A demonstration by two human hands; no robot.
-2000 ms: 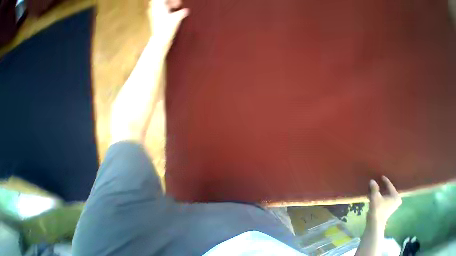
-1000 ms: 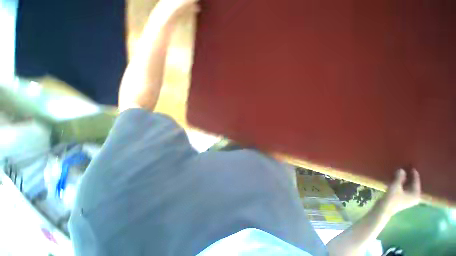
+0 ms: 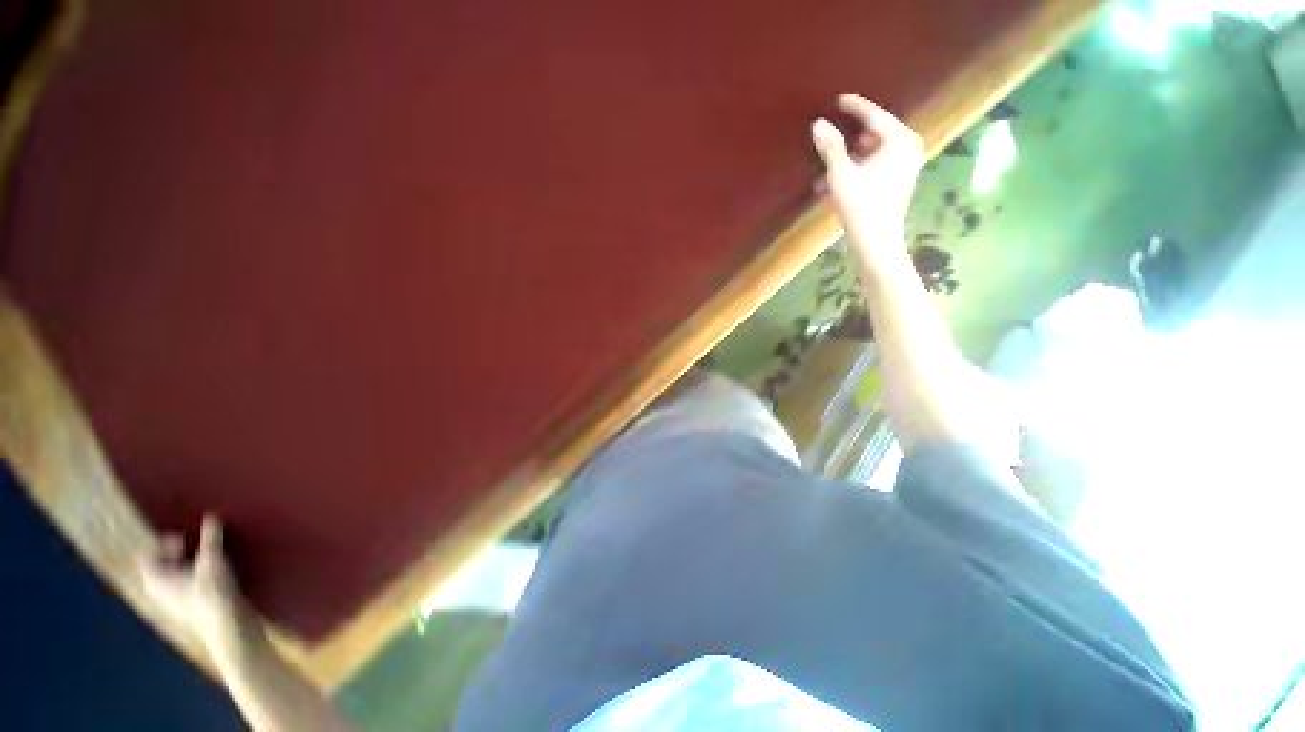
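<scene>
A large dark red fabric panel (image 3: 429, 258) lies flat over the table, its near edge running close along the pale table edge (image 3: 673, 358). My left hand (image 3: 205, 579) is at the panel's near left corner, blurred, fingers apart on its side edge. My right hand (image 3: 870, 160) is at the near edge further right, thumb and fingers bent and apart over the cloth. No fold shows pinched in either hand. Whatever lies under the fingers is hidden.
A navy fabric panel (image 3: 86, 615) lies at the lower left, beyond a strip of bare wood. Small dark scraps (image 3: 930, 265) and a white scrap (image 3: 993, 155) lie on the green floor (image 3: 1145, 157) at the right. Strong glare covers the lower right.
The view has turned, so the table edge now slants up to the right. My left hand has moved from the panel's far left side to its near left corner. My right hand remains at the near edge.
</scene>
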